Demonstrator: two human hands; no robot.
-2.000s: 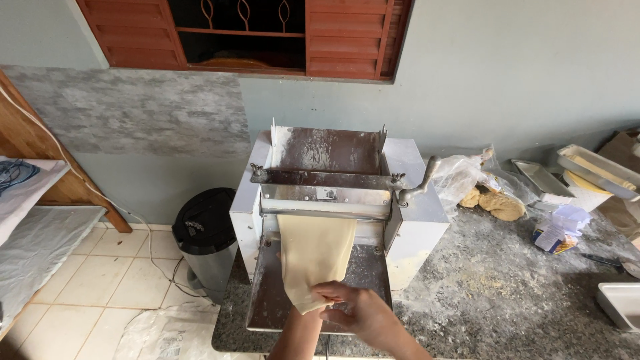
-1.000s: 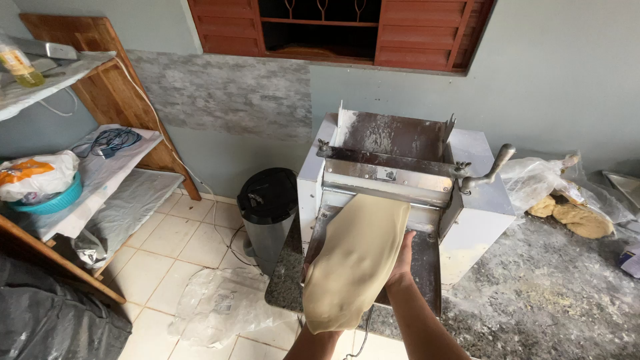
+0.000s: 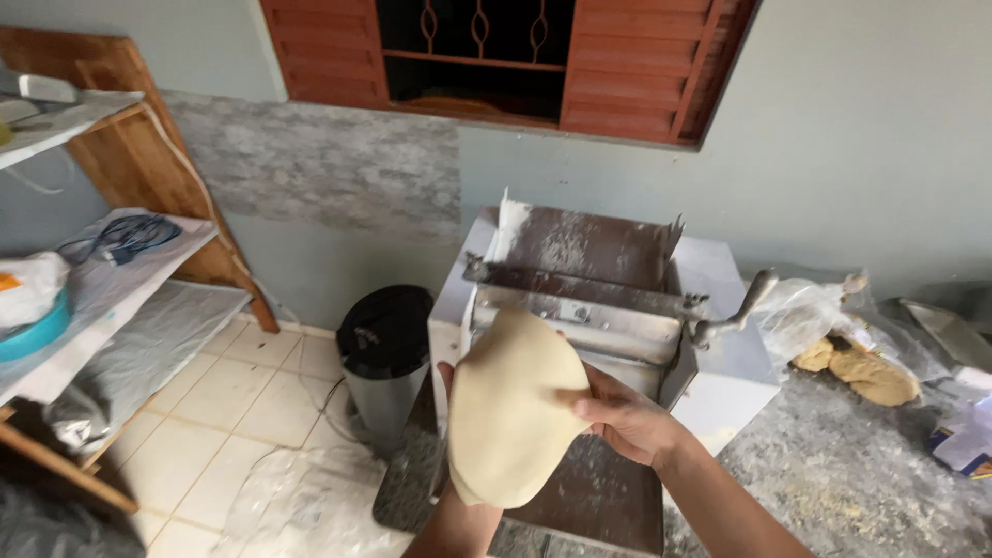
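A smooth, pale sheet of dough [image 3: 515, 411] is held up in front of a dough sheeter [image 3: 577, 310], above its lower metal tray [image 3: 604, 496]. My right hand [image 3: 620, 415] grips the sheet's right edge, thumb on the near face and fingers behind. Mostly hidden behind the dough, my left hand [image 3: 447, 378] supports it from the left and below; only a fingertip and the wrist show. The sheeter has a floury upper tray [image 3: 589, 244], steel rollers partly covered by the dough, and a crank handle [image 3: 736, 310] on its right.
Right of the sheeter, a floury granite counter [image 3: 821, 473] holds dough lumps [image 3: 876, 376], plastic bags [image 3: 798, 310] and a metal pan [image 3: 945, 333]. A black-lidded bin [image 3: 385, 333] stands to the left, near plastic sheeting [image 3: 310, 504] on the tiled floor. Wooden shelves [image 3: 178, 178] are at far left.
The dough, stretched from the rollers down over the tray earlier, is now lifted clear of them and gathered into a shorter shape. My right hand has come up to its right edge.
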